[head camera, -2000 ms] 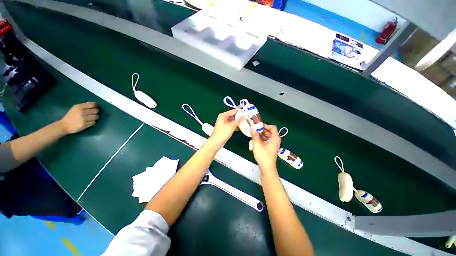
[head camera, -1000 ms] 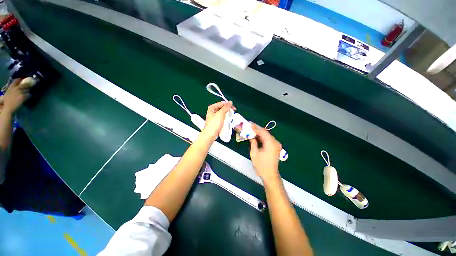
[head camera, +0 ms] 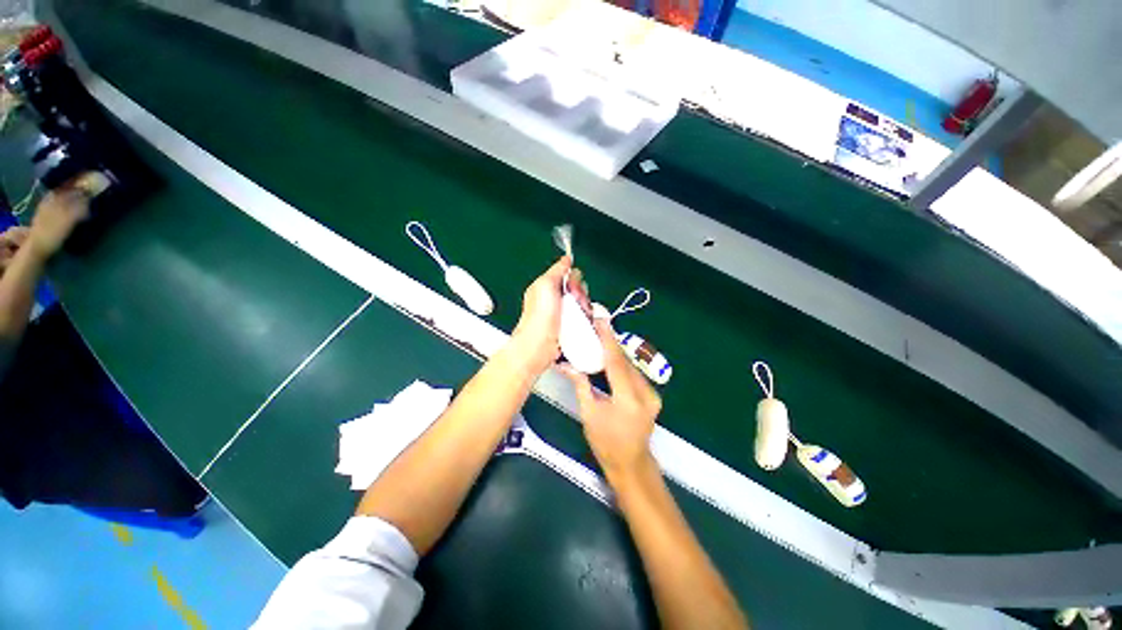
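A cream-white handheld unit (head camera: 581, 337) is held upright over the pale rail, its plain side up and a blurred cord loop above it. My left hand (head camera: 541, 310) grips its upper end. My right hand (head camera: 619, 406) has its fingers at the unit's lower right side. Another unit with brown and blue patches (head camera: 645, 357) lies on the belt just behind my right fingers. A plain unit with a cord loop (head camera: 469, 289) lies on the belt to the left. A plain unit (head camera: 771, 433) and a patched one (head camera: 833, 474) lie joined to the right.
White slips (head camera: 391, 433) and a silver adjustable wrench (head camera: 560, 458) lie on the near bench, partly behind my forearms. The pale metal rail (head camera: 751, 495) borders the belt. A white compartment tray (head camera: 560, 105) sits on the far ledge. Another person's hand (head camera: 59, 219) is at black fixtures, far left.
The held unit now shows its plain side, and my right hand has moved left and down. The units on the belt have shifted left. The neighbour's hand has moved to the black fixtures.
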